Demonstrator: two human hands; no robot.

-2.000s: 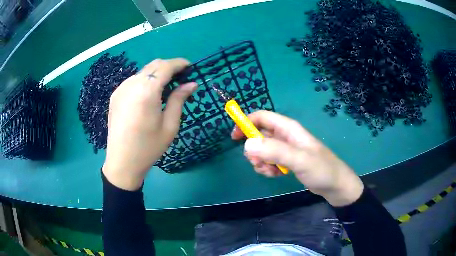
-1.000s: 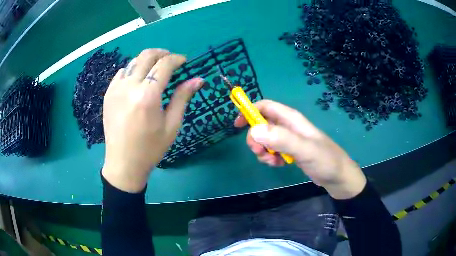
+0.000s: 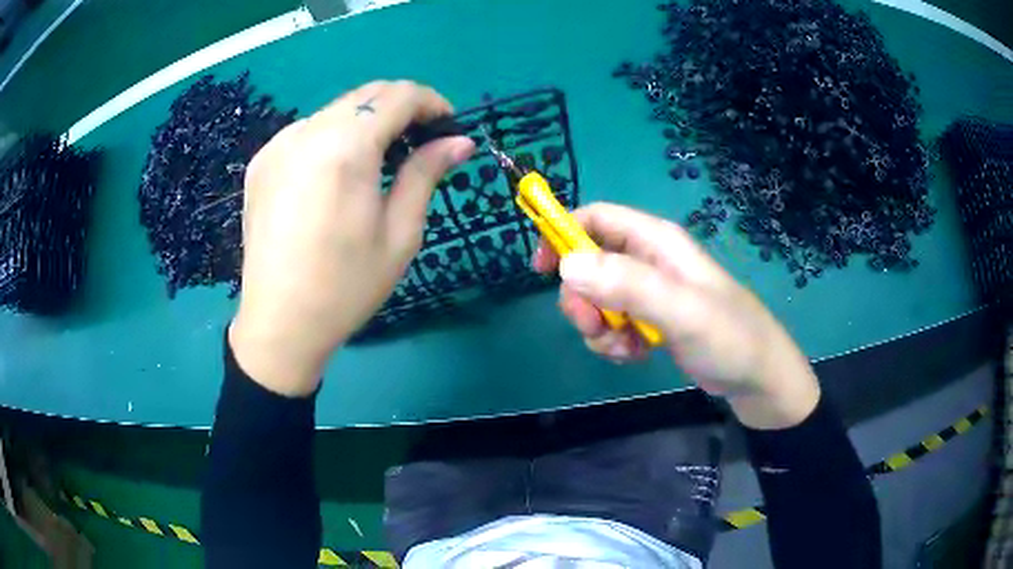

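Observation:
A black sprue frame (image 3: 478,239) with rows of small moulded parts is tilted over the middle of the bench. My left hand (image 3: 333,211) covers its upper left part, thumb and fingers closed near its upper edge; the exact grip is partly hidden. My right hand (image 3: 678,300) holds the yellow-handled side cutters (image 3: 555,222). Their dark jaws are at the upper middle of the frame, just right of my left thumb. Whether the jaws are closed on a runner bar is too small to tell.
The left heap of cut parts (image 3: 194,183) lies beside my left hand. The larger right heap of cut parts (image 3: 800,133) is at the back right. Stacks of sprue frames stand at the far left (image 3: 44,228) and far right (image 3: 983,206). The green bench (image 3: 622,372) curves along the front.
My left hand and the frame's upper edge have changed angle slightly. The cutters have moved a little up and right across the frame. The whole view has shifted slightly.

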